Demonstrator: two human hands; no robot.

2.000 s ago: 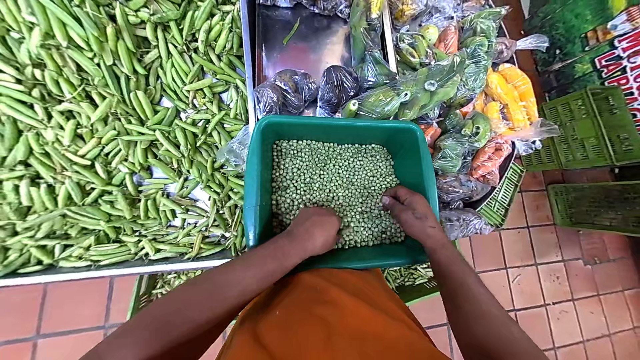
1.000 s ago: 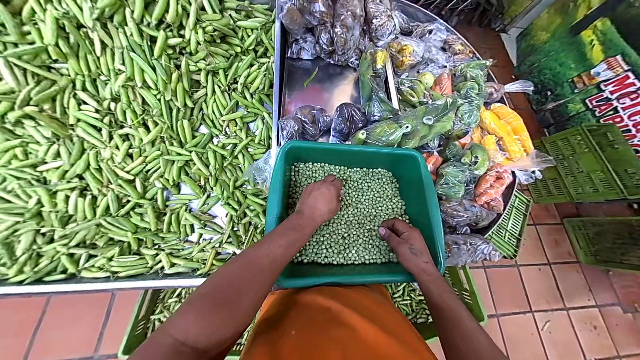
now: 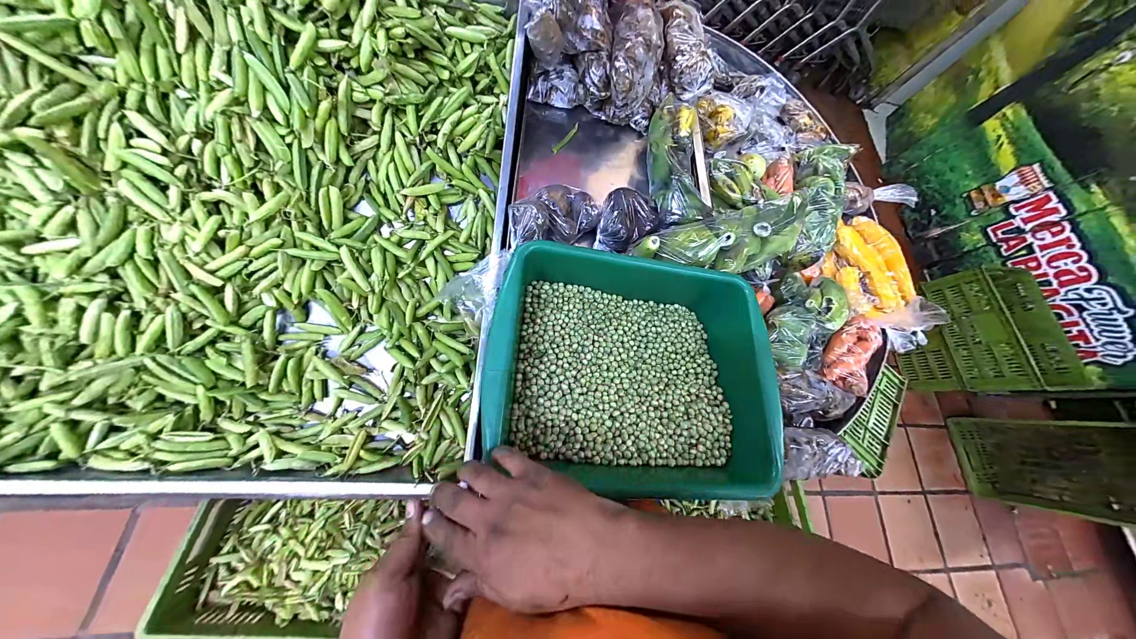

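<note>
A green plastic tub [image 3: 768,390] of shelled peas [image 3: 621,382] rests at the corner where the pod table meets the metal display tray. My right hand [image 3: 532,532] is just below the tub's near left corner, its fingers bent over toward my left hand [image 3: 399,577]. The two hands meet at the table's front edge, above a crate of pods. Something small and green shows near the right fingertips; whether it is held cannot be told. The inner side of both hands is hidden.
Green pea pods [image 3: 222,266] cover the table at left, behind its white front edge [image 3: 222,487]. Bagged vegetables [image 3: 745,231] crowd the round metal tray [image 3: 568,151]. A green crate [image 3: 177,568] of pods stands below; more green crates [image 3: 1003,328] stand at right on the tiled floor.
Both hands have left the peas in the tub and come together at the table edge, left of the tub's near corner. The right arm now crosses in front of the tub.
</note>
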